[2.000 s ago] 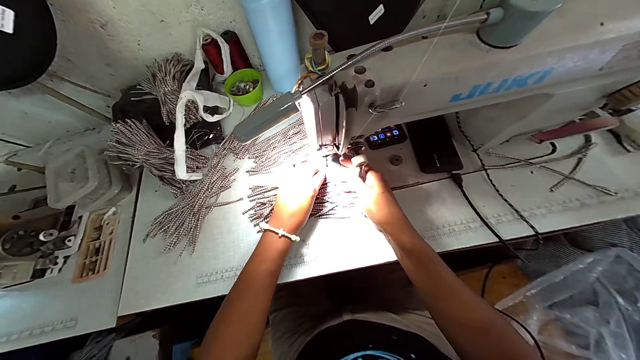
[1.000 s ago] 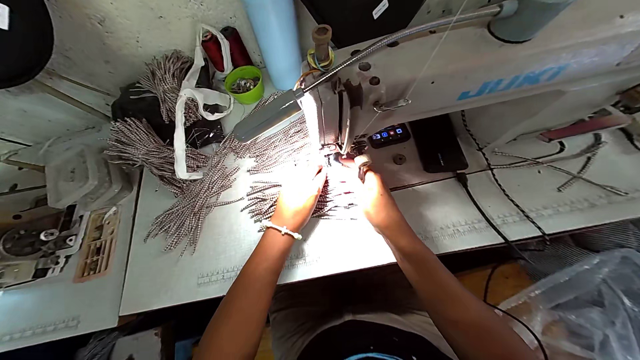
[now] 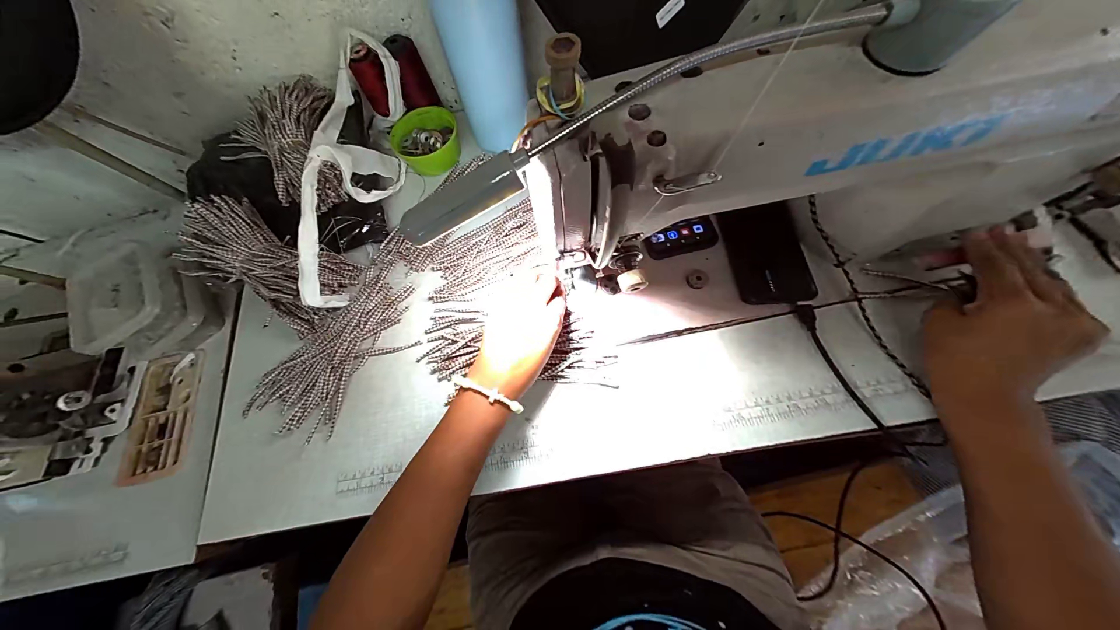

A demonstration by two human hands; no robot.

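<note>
Beneath the presser foot area of a Juki sewing machine (image 3: 910, 144), my left hand (image 3: 521, 328) rests on thin patterned cords (image 3: 455, 341), its fingertips at the needle area in strong glare. Whether it pinches a cord is not clear. My right hand (image 3: 1006, 324) is at the far right, under the machine arm, among loose cords and a reddish item; its fingers are blurred and I cannot tell if they hold anything. Bundles of the same cords (image 3: 324, 350) lie left of the machine, with a white fabric strip (image 3: 311, 227) over them.
A green cup of small metal parts (image 3: 426, 140), thread spools (image 3: 411, 74) and a lamp (image 3: 464, 201) are near the machine head. A black phone (image 3: 768, 258) with a cable and a small lit display (image 3: 681, 236) lie under the arm. Clear plastic trays (image 3: 122, 297) stand left.
My right hand has moved from beside the needle area to the far right, under the machine arm. My left hand has stayed at the needle area.
</note>
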